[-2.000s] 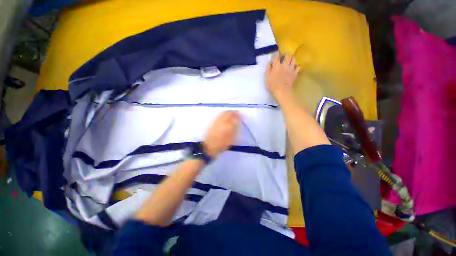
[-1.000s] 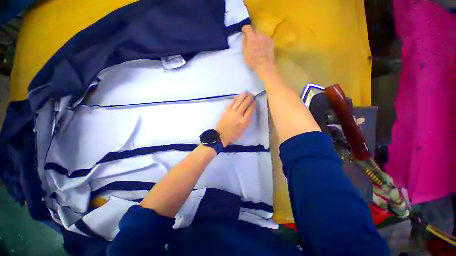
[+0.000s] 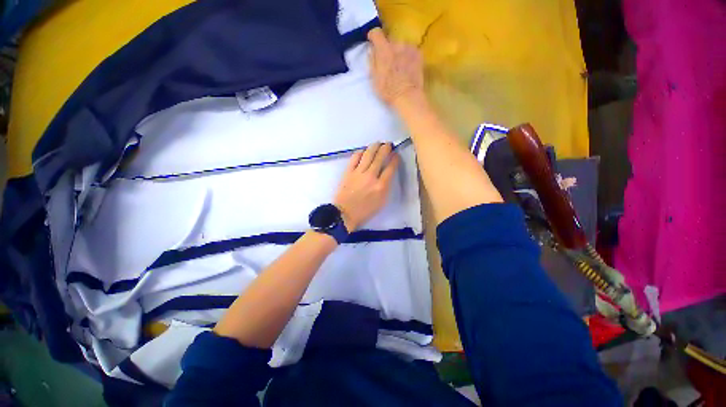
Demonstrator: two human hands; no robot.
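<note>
The navy jacket (image 3: pixel 239 205) lies with its pale inside up, crossed by narrow navy bands. Its navy outer side (image 3: pixel 215 52) is folded over at the top. My left hand (image 3: pixel 368 184), with a watch on the wrist, lies palm down on the pale inside, fingertips at a thin dark seam (image 3: pixel 263 162). My right hand (image 3: pixel 396 70) is at the jacket's upper right edge, thumb on the cloth by a navy band and the other fingers curled at the edge. The fingers' undersides are hidden.
The steam iron (image 3: pixel 509 171) is parked on a dark grey pad (image 3: pixel 579 191) right of my right forearm, its red-brown handle upward. Its wrapped hose (image 3: pixel 625 306) trails to the lower right. The yellow table cover (image 3: pixel 509 56) shows around the jacket. Pink cloth (image 3: pixel 677 159) hangs at far right.
My right hand went from spread on the edge to curled at it. My left hand, blurred earlier, came to rest at the seam. The view shifted, so the jacket sits further left and higher.
</note>
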